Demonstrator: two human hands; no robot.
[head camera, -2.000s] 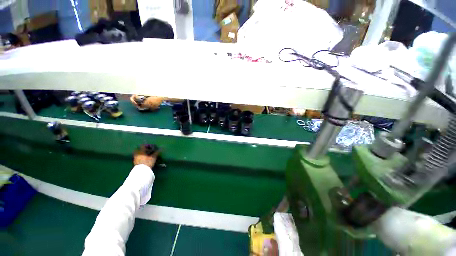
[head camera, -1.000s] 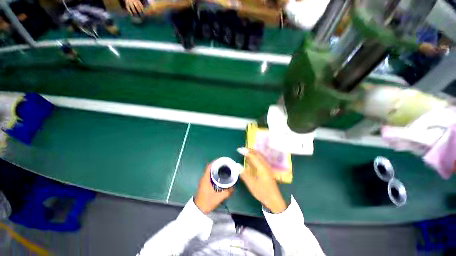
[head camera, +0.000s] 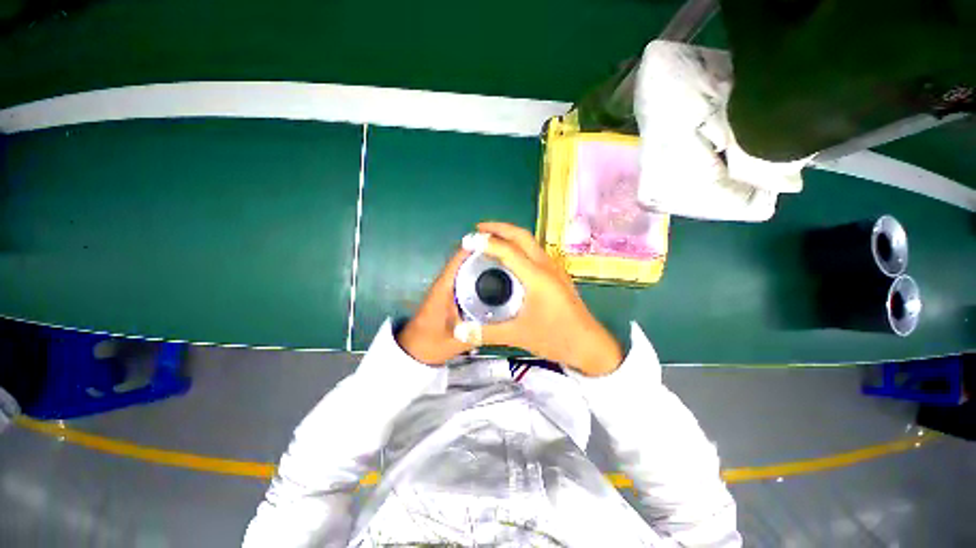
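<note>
A cylindrical housing (head camera: 492, 287) is held upright between both hands near the bench's front edge, its wide silver rim and dark centre facing up. My left hand (head camera: 430, 316) wraps around its left side. My right hand (head camera: 548, 305) is around its right side, with white-covered fingertips on the rim at top and bottom. The housing's body is hidden by the hands. The press base pad (head camera: 615, 198), yellow-edged with a pink centre, lies just beyond and right of my right hand. The white cloth-wrapped ram head (head camera: 690, 139) is over its right part.
Two black housings (head camera: 851, 273) lie on the bench at right, silver rims facing right. The green press body (head camera: 845, 70) fills the upper right. A white rail (head camera: 268, 102) crosses the bench behind. Blue stools (head camera: 107, 375) stand below the bench.
The view has tilted down from the upper shelf to the bench front. My right hand has closed around the housing, which a second ago was mainly in my left hand.
</note>
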